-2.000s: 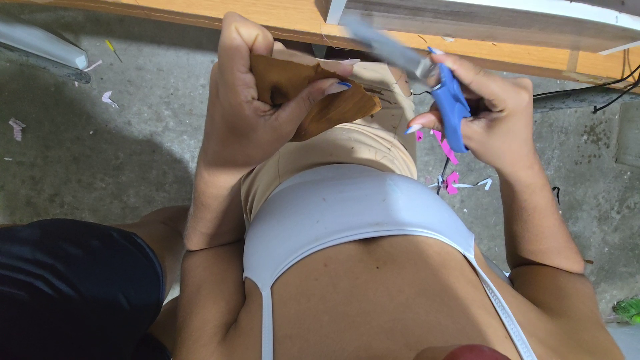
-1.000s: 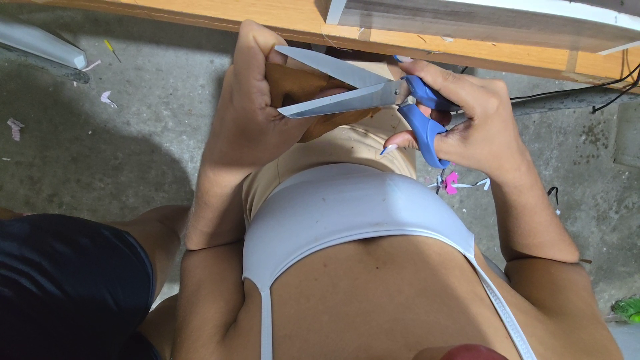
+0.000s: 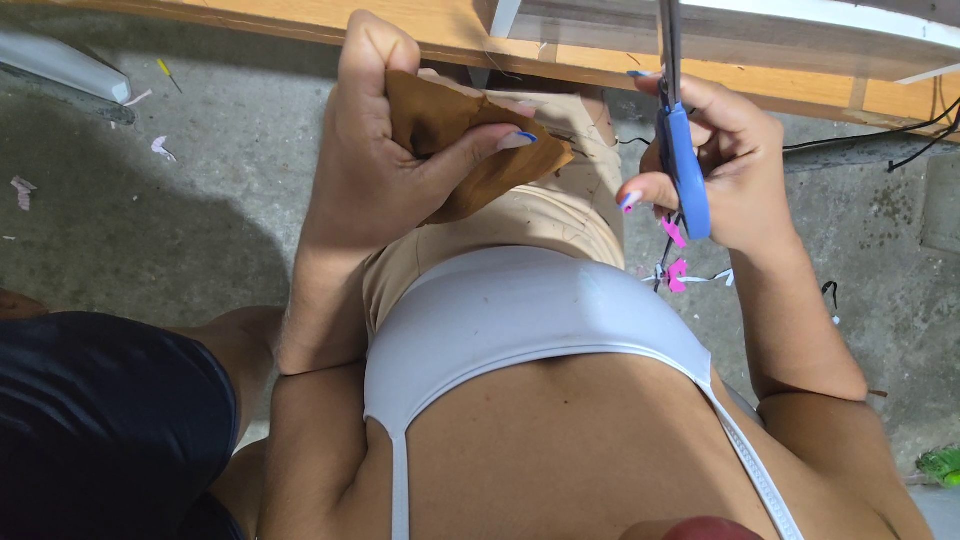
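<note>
My left hand [image 3: 390,157] grips a folded piece of brown fabric [image 3: 480,165], its thumb pressed on top. The cloth hangs above my lap, with a ragged edge toward the right. Blue-handled scissors [image 3: 686,165] are in my right hand [image 3: 727,157], with fingers through the handle loops. Their blades point up and away past the table edge, seen nearly edge-on, so how far they are spread does not show. Scissors and fabric are apart.
A wooden table edge [image 3: 585,67] runs across the top, bearing a white-framed object [image 3: 712,37]. Pink scraps [image 3: 676,276] and other offcuts lie on the concrete floor. Black cables [image 3: 840,139] run at the right. A person in dark shorts [image 3: 112,420] sits at the left.
One second ago the scissors lay with spread blades across the brown fabric; now my right hand holds them off to the right, turned upward. My left hand still keeps the fabric.
</note>
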